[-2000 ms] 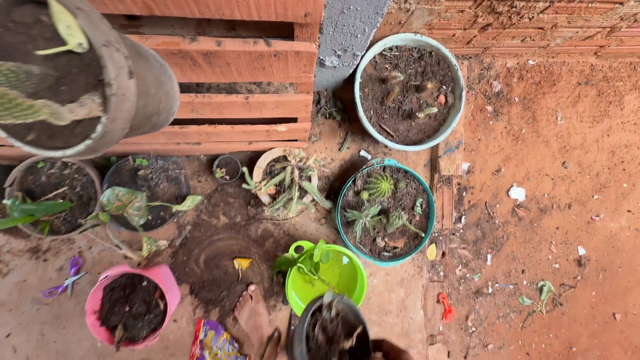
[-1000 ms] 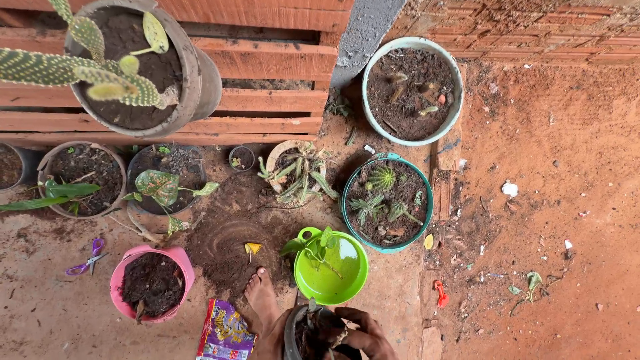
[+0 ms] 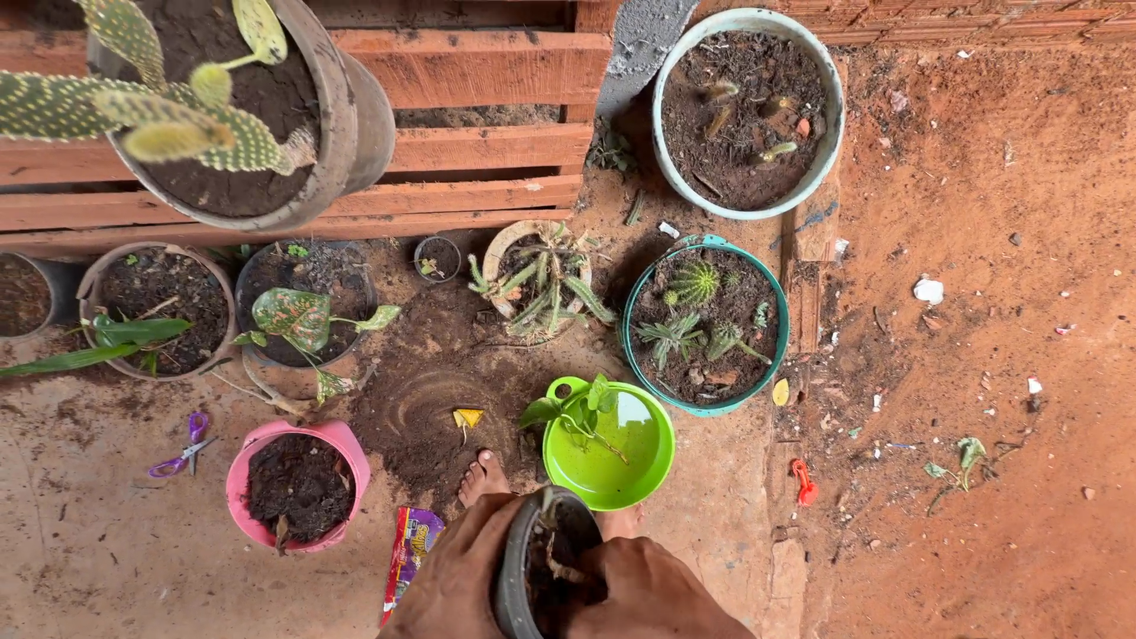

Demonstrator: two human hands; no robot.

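Observation:
At the bottom centre my left hand [image 3: 457, 577] grips the left side of a dark plastic plant pot [image 3: 513, 568], which is tilted and holds soil and a bare stem. My right hand [image 3: 652, 590] reaches over the pot's right edge, its fingertips down at the soil and partly hidden. Just beyond the pot stands a lime-green bowl [image 3: 652, 475] of water with a leafy cutting [image 3: 581, 417] lying in it. To the left is a pink pot [image 3: 244, 510] filled with dark soil. Purple-handled scissors [image 3: 191, 450] lie on the floor near it.
A teal pot [image 3: 781, 342] of small cacti and a pale round pot [image 3: 834, 142] stand at the upper right. A large cactus pot [image 3: 359, 133] is by an orange slatted wooden pallet [image 3: 479, 71]. A purple packet [image 3: 413, 550] lies near my bare foot [image 3: 484, 477].
My right hand, barely in sight two seconds ago, has come to the dark pot, and its fingers now reach inside the rim. My left hand has come into plain view on the pot's left side.

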